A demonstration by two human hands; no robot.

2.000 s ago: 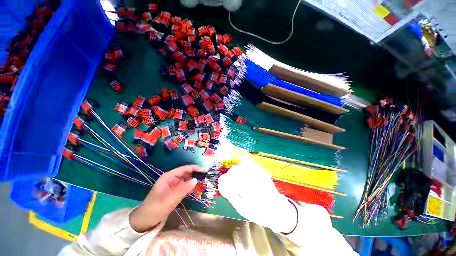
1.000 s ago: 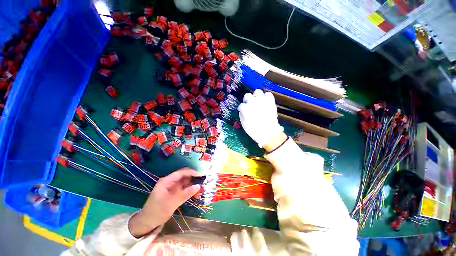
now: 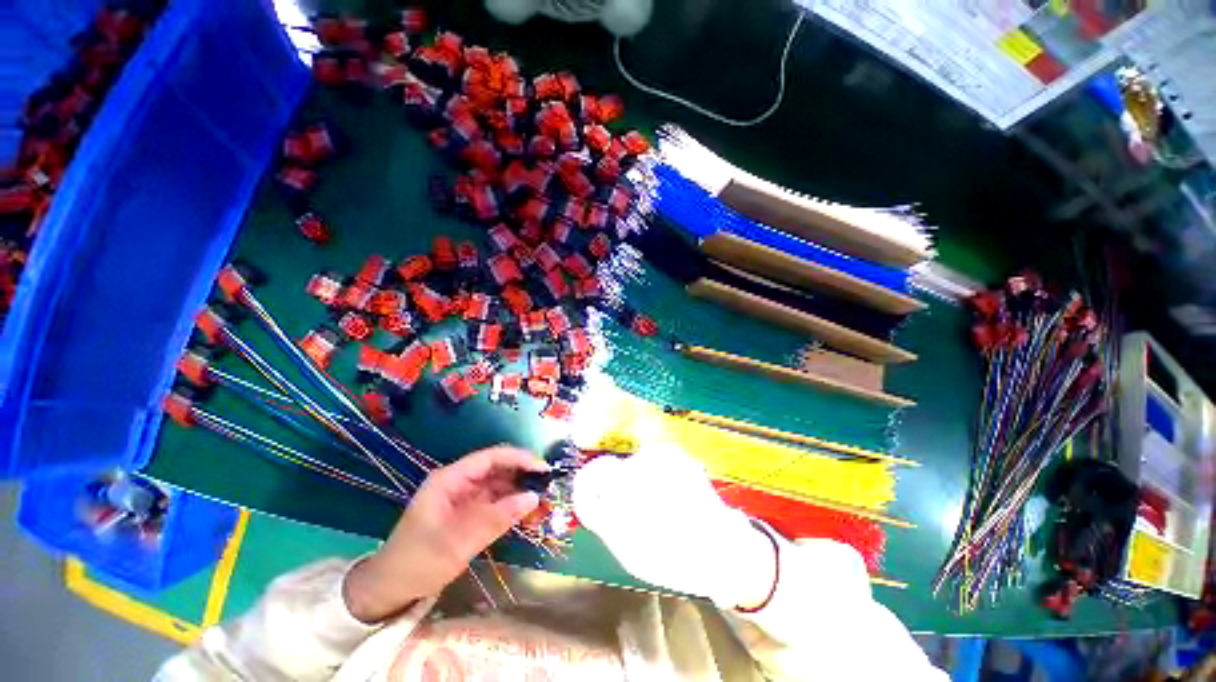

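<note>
My bare left hand (image 3: 460, 517) holds a dark connector housing (image 3: 536, 480) between thumb and fingers, with a few thin wires trailing below it. My right hand (image 3: 647, 513), in a white glove, is close beside the housing on its right; glare hides its fingertips and whether a wire is in them. It covers part of the yellow wires (image 3: 814, 466) and red wires (image 3: 814, 524). The dark green wires (image 3: 747, 400), black wires (image 3: 800, 303), blue wires (image 3: 787, 247) and white wires (image 3: 787, 193) lie behind, between cardboard dividers (image 3: 814, 317).
Red-and-black housings (image 3: 507, 173) are heaped behind my hands. A large blue bin (image 3: 160, 240) stands at left, a small one (image 3: 187, 540) below. Several part-wired harnesses (image 3: 320, 386) lie at left, a bunch (image 3: 1027, 426) at right beside a compartment box (image 3: 1154, 466).
One second ago my right hand was over the black and blue wires; it has come back beside the housing. My left hand has stayed nearly in place, still holding the housing.
</note>
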